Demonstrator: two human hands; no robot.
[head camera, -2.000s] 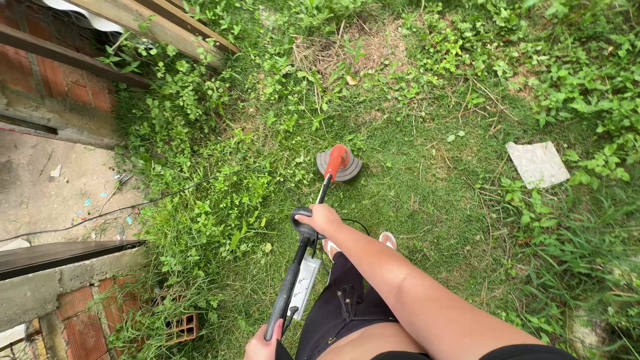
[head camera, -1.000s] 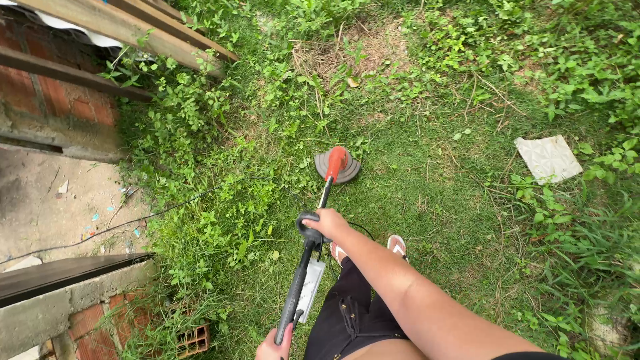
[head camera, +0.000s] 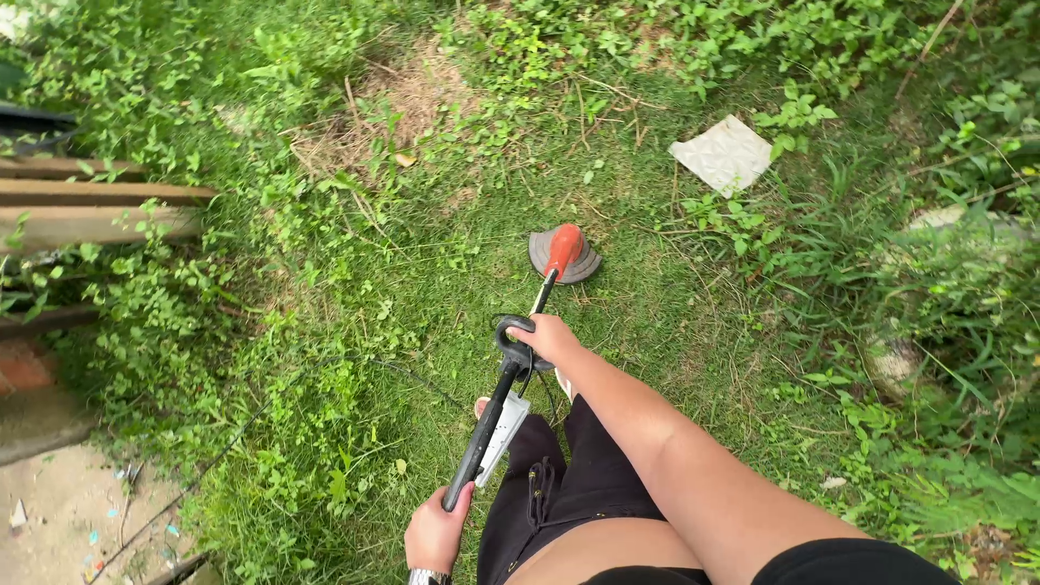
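An electric string trimmer with a red head and grey guard (head camera: 566, 253) reaches out over short grass ahead of my feet. My right hand (head camera: 549, 335) is closed around its black loop handle (head camera: 510, 340). Lower down, my left hand (head camera: 437, 526) grips the rear end of the black shaft (head camera: 485, 435); a metal watch band is on that wrist. A white rectangular piece (head camera: 502, 439) is beside the shaft, near my legs. Beneath the guard, the cutting line is hidden.
A pale square slab or sheet (head camera: 725, 154) lies in the grass at upper right. Wooden boards (head camera: 97, 213) stand at left, above a concrete surface (head camera: 49, 504) with debris. A dark cable (head camera: 244, 431) runs through the weeds. Leafy plants grow on both sides.
The view has turned and shifted clearly to the right. Both hands have kept their hold on the trimmer, whose head now lies closer to the pale square piece.
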